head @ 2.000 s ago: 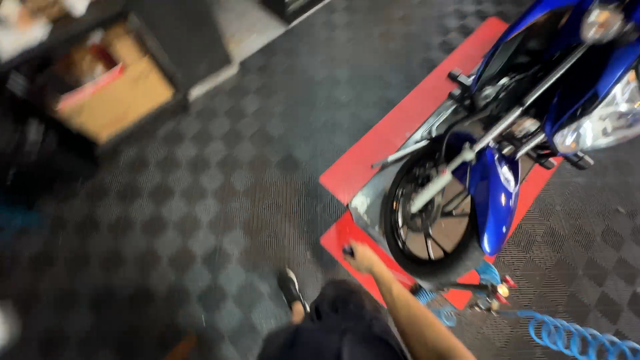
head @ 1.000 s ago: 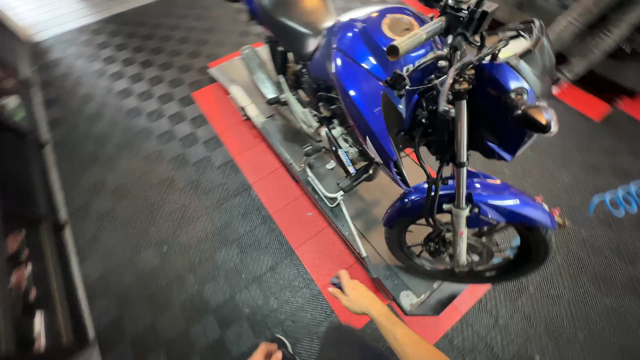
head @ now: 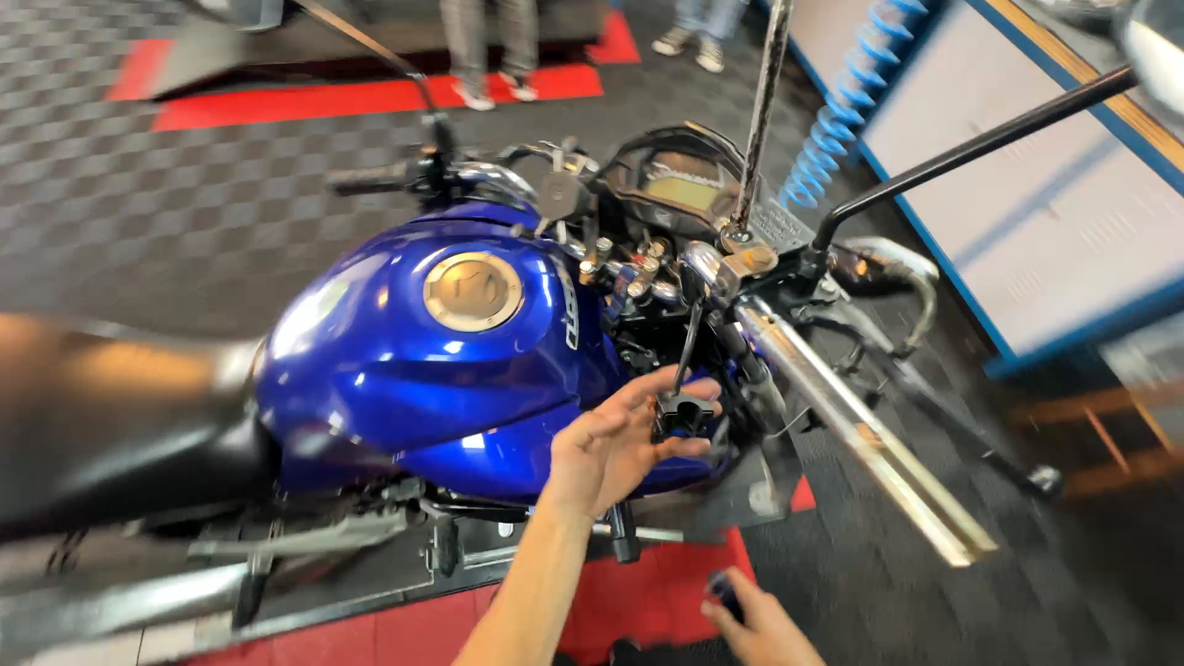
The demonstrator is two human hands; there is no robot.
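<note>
My left hand point(head: 620, 439) is raised beside the blue fuel tank point(head: 444, 351) of a motorcycle, its fingers curled around a black plastic housing point(head: 686, 414) that hangs on a black cable from the handlebar. Lower down, over the floor edge, my right hand point(head: 763, 620) grips a small dark object point(head: 724, 597), too blurred to name. The bare metal handlebar tube point(head: 869, 444) slants down to the right of my left hand. A lever point(head: 971, 444) lies beyond it. Above sits the instrument cluster point(head: 680, 185).
Mirror stems point(head: 971, 139) rise from the handlebar. A blue coiled air hose point(head: 846, 111) hangs behind. At right is a white cabinet point(head: 1027, 176) with blue edges. Two people point(head: 490, 46) stand at the back. The seat point(head: 120, 416) is at left, red mats point(head: 647, 592) below.
The view has moved close over the motorcycle's tank and handlebar. My left hand has come up to the black housing. My right hand holds a small dark object, as in the earlier frames.
</note>
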